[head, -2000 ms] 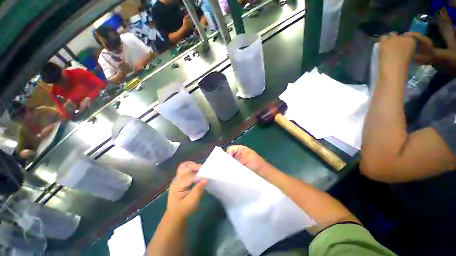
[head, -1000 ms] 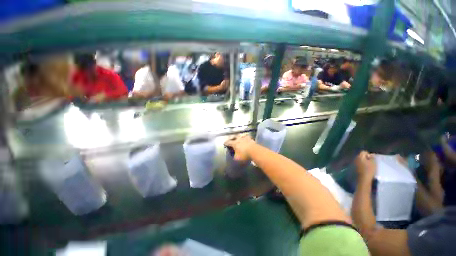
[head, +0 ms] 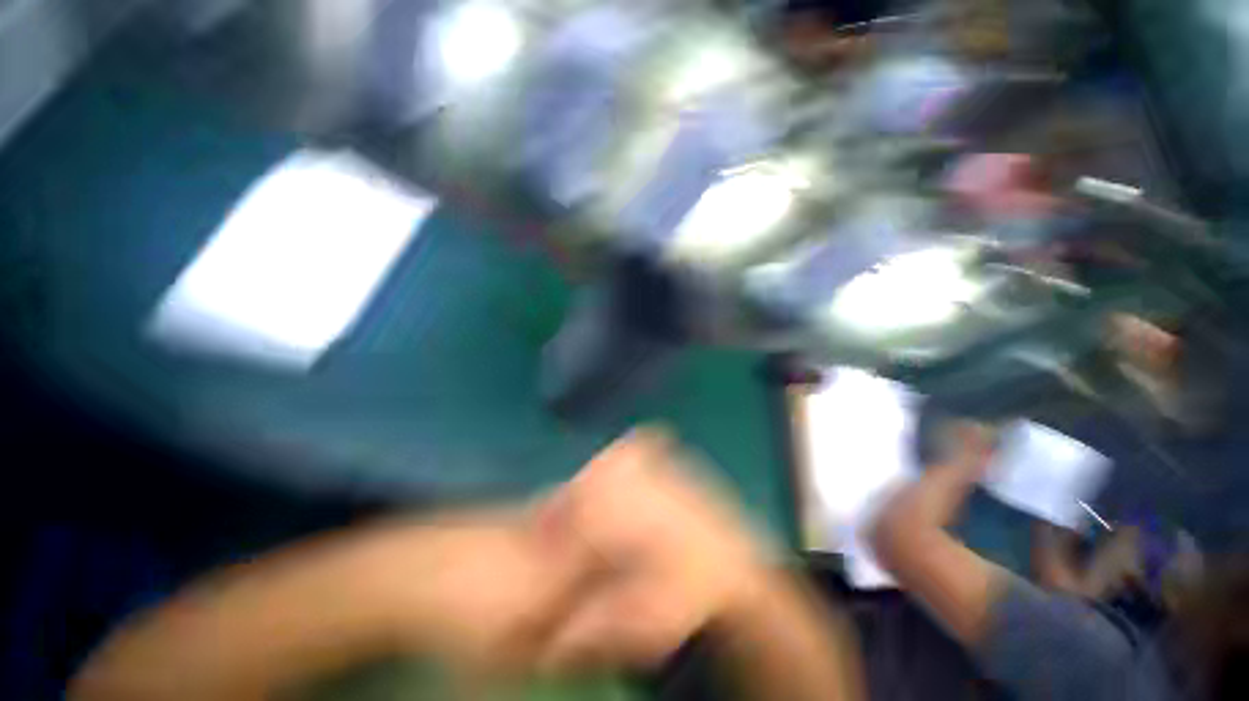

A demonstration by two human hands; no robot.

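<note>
The head view is strongly blurred. My left hand (head: pixel 514 582) and my right hand (head: pixel 651 527) overlap low in the middle; their fingers cannot be made out, nor whether they hold anything. A dark product unit (head: pixel 616 336) is just beyond my hands, over the green bench top (head: pixel 466 418); whether it touches them or the bench is unclear. A flat stack of white sheets (head: pixel 295 260) lies on the bench to the left.
A pile of white sheets (head: pixel 860 445) lies at the right, with a pale mallet handle (head: pixel 804 473) along its left edge. The right-hand neighbour's arm (head: pixel 945 527) is beside it, near a white sheet (head: pixel 1048 473). Blurred white wrapped units (head: pixel 582 103) stand on the line behind.
The view has swung down and left. My right arm has come back from the line to my left hand. The dark unit is now near my hands, off the row.
</note>
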